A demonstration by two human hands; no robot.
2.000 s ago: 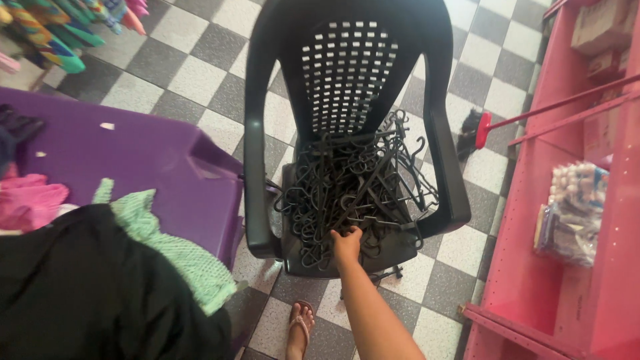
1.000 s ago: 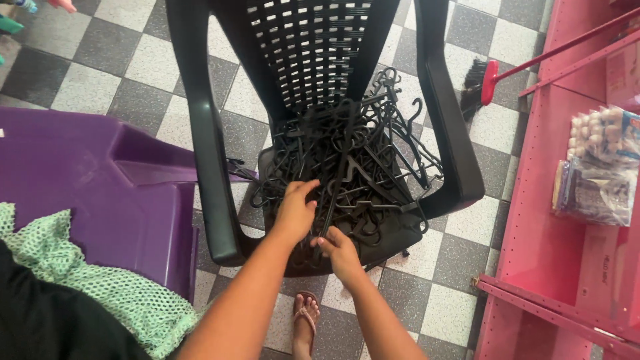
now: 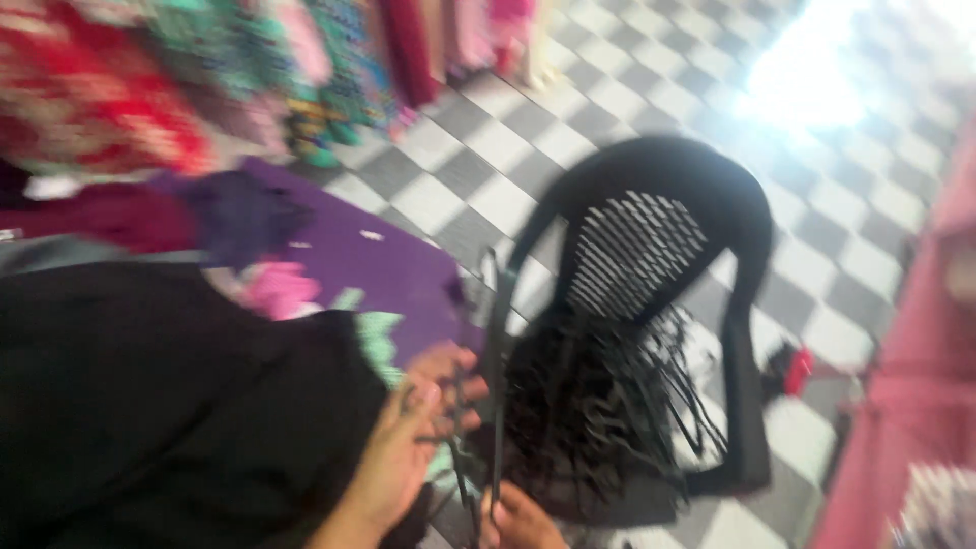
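A black plastic clothes hanger (image 3: 497, 396) stands out in front of the chair, and my right hand (image 3: 518, 518) grips its lower end at the bottom of the head view. My left hand (image 3: 427, 419), fingers spread, is beside it with a thin dark hanger part across the fingers; blur hides whether the fingers close on it. A heap of black hangers (image 3: 610, 412) lies on the seat of the black plastic armchair (image 3: 671, 168). Left of my hands lies a black cloth garment (image 3: 175, 396), with a mint-green knit piece (image 3: 379, 335) at its edge.
A purple table (image 3: 381, 267) at the left bears pink cloth (image 3: 282, 290) and dark garments. Colourful clothes (image 3: 320, 69) hang at the upper left. Pink shelving (image 3: 900, 396) runs along the right, with a red broom head (image 3: 798, 371) behind the chair. The floor is chequered.
My hands have come away from the heap to the left of the chair, and my right hand has lifted a hanger. The view has swung left.
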